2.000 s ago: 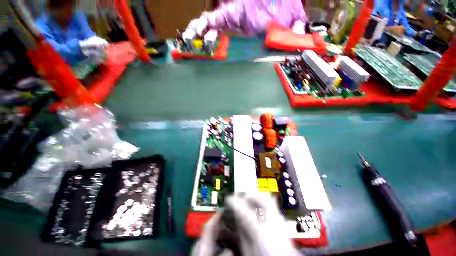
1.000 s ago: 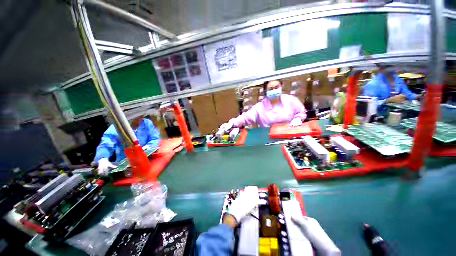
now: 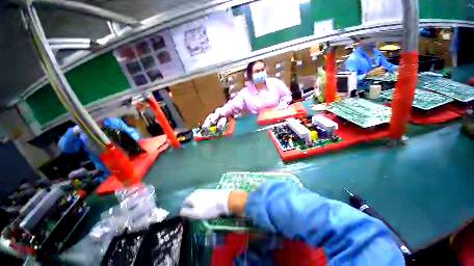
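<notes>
The power supply board (image 3: 249,180) is in front of me with its green underside showing. My right arm, in a blue sleeve, reaches across it from the lower right. My white-gloved right hand (image 3: 206,203) is closed at the board's left edge; its fingertips are blurred. My left hand is not in view. The red foam pad (image 3: 307,254) shows under my sleeve at the bottom. The black parts tray (image 3: 167,243) with silvery pieces is to the left of the board. The electric screwdriver (image 3: 373,213) lies on the bench to the right.
A crumpled clear bag (image 3: 127,210) lies behind the tray. Another board with heatsinks (image 3: 44,210) is at far left. Across the bench are a populated board (image 3: 304,136), green boards on red pads and several people. Red-wrapped posts (image 3: 403,98) stand at the bench.
The board's component side faced up and now its green underside shows. My right hand has moved from its right side to its left edge. My left hand has left view. The camera view has shifted.
</notes>
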